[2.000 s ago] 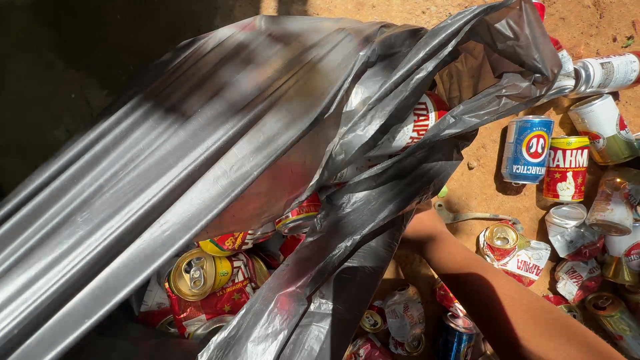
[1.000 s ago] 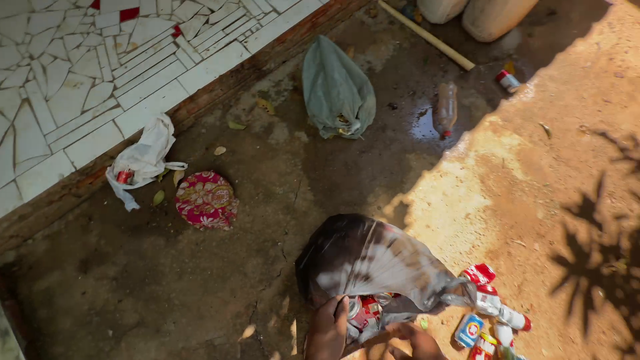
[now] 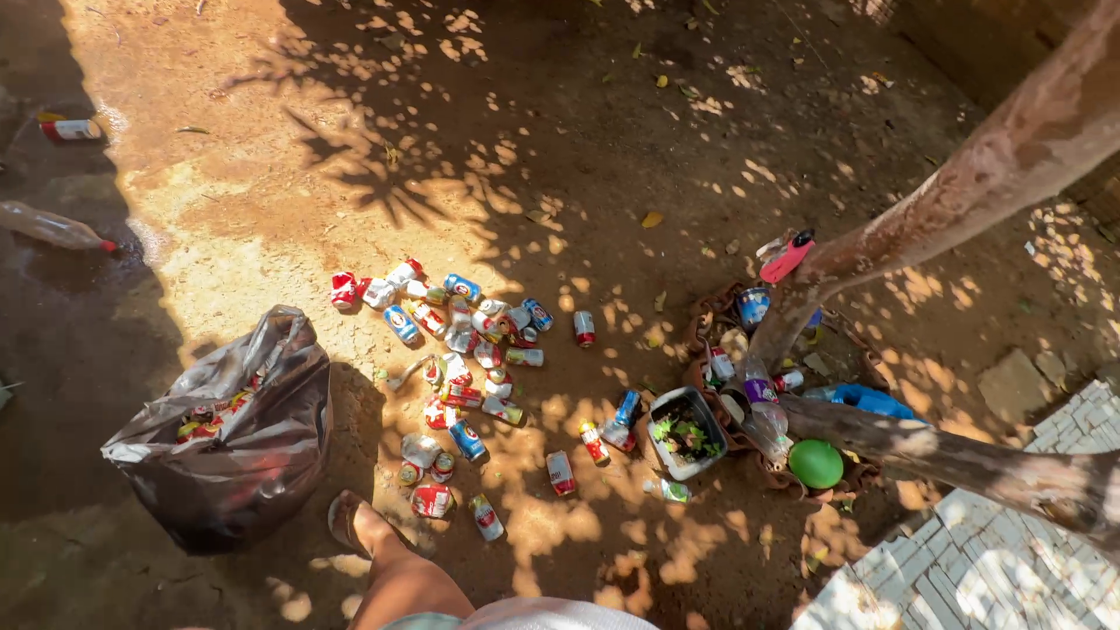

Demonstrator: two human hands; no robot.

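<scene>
Neither my left hand nor my right hand shows in the head view now. A black plastic bag [image 3: 254, 472] stands on the ground at the left, its mouth gaping, with crushed drink cans [image 3: 206, 420] inside. To its right, many drink cans lie scattered on the dirt, among them a blue can [image 3: 401, 324], a red and white can [image 3: 561, 473] and a crushed red can [image 3: 431, 500]. My sandalled foot [image 3: 367, 525] is between the bag and the nearest cans.
A tree trunk [image 3: 927, 192] forks at the right. Around its base are a planter tub [image 3: 687, 433], a green balloon-like object [image 3: 815, 464] and plastic bottles. White paving [image 3: 989, 542] borders the lower right. A plastic bottle [image 3: 52, 226] and a can [image 3: 72, 130] lie at the upper left.
The view has swung far to the right, toward the tree. Both hands were at the bag's mouth one second ago and are now out of view; the bag stands by itself.
</scene>
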